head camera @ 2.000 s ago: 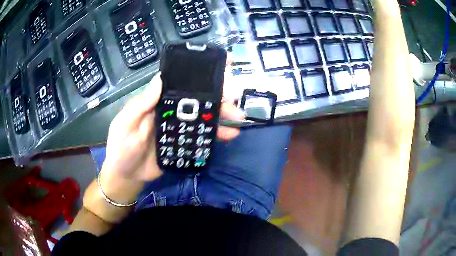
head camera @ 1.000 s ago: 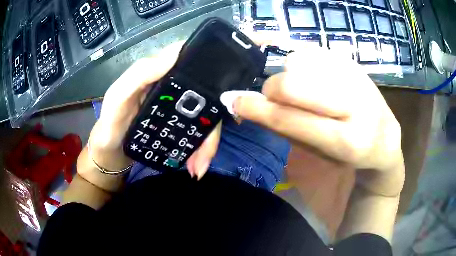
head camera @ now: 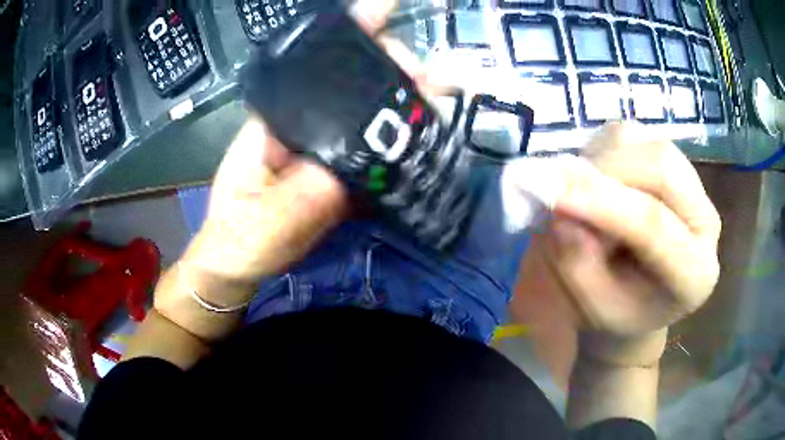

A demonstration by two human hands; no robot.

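Note:
My left hand [head camera: 267, 202] holds a black keypad phone [head camera: 361, 129], tilted with its top to the upper left, above my lap; the phone is motion-blurred. My right hand [head camera: 637, 228] pinches a small crumpled white cloth [head camera: 527, 191] between thumb and fingers, to the right of the phone and apart from it. A black-framed screen lens [head camera: 499, 127] lies loose at the bench's front edge, between the phone and my right hand. More lenses lie in rows in the clear lens tray [head camera: 551, 149].
At the left, a clear plastic phone tray [head camera: 181, 109] holds several black phones in pockets. A red stool [head camera: 95, 277] stands at the lower left. A white piece [head camera: 766, 103] with a blue hose is at the right bench edge.
The phone has turned so its top points upper left, and the right hand with the cloth has moved right, away from it. The loose lens, earlier hidden behind the hands, shows again.

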